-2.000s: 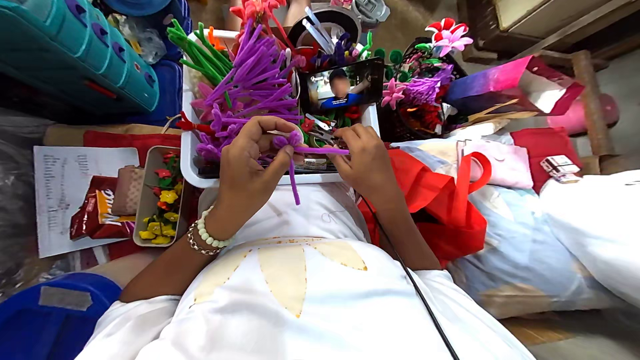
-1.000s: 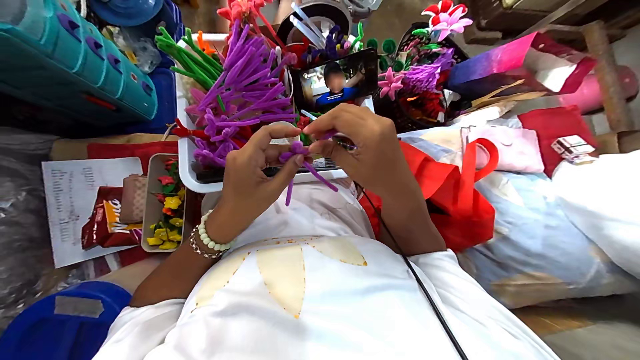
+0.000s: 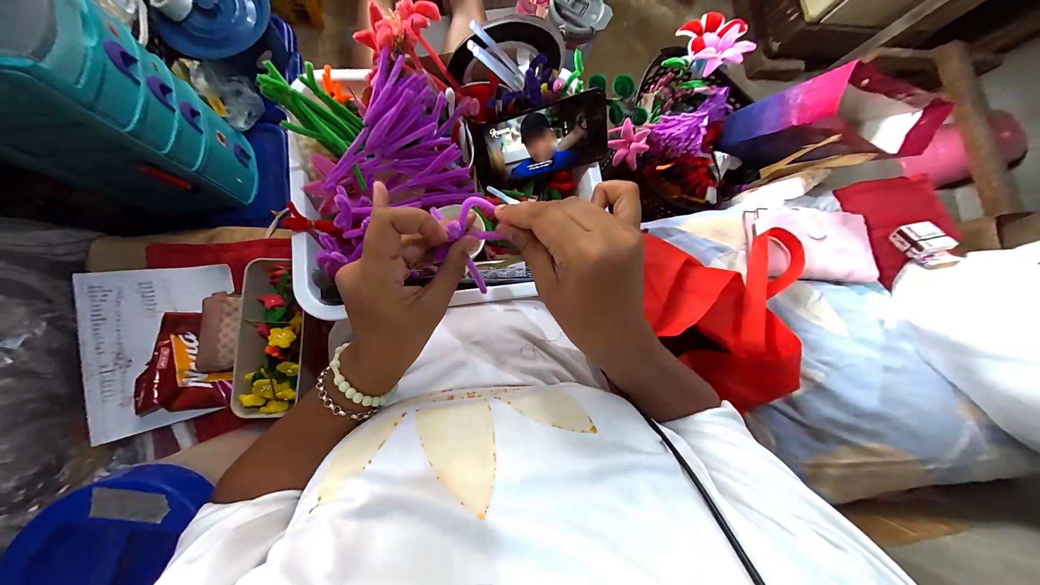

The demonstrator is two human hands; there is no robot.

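My left hand (image 3: 402, 284) pinches a purple pipe-cleaner piece (image 3: 457, 231) at its twisted middle, between thumb and fingers. Facing it, my right hand (image 3: 577, 260) grips a curved end of the same piece with thumb and index finger. One purple stem hangs below the left fingertips. Just beyond both hands is a white plastic basket (image 3: 305, 272), heaped with purple pipe cleaners (image 3: 406, 134) and green pipe cleaners (image 3: 313, 110). A phone (image 3: 540, 142) with a lit screen leans in the basket behind my hands.
At left lie a tray of small yellow and red flowers (image 3: 272, 341), a snack packet (image 3: 183, 361) and a written sheet (image 3: 101, 349). A red fabric bag (image 3: 731, 325) sits at right. Farther back are a dark basket of pipe-cleaner flowers (image 3: 682, 154) and a teal container (image 3: 130, 106).
My right hand has shifted from close against the left fingertips to a little right of them, now holding a curved purple end. The left hand keeps its hold on the piece.
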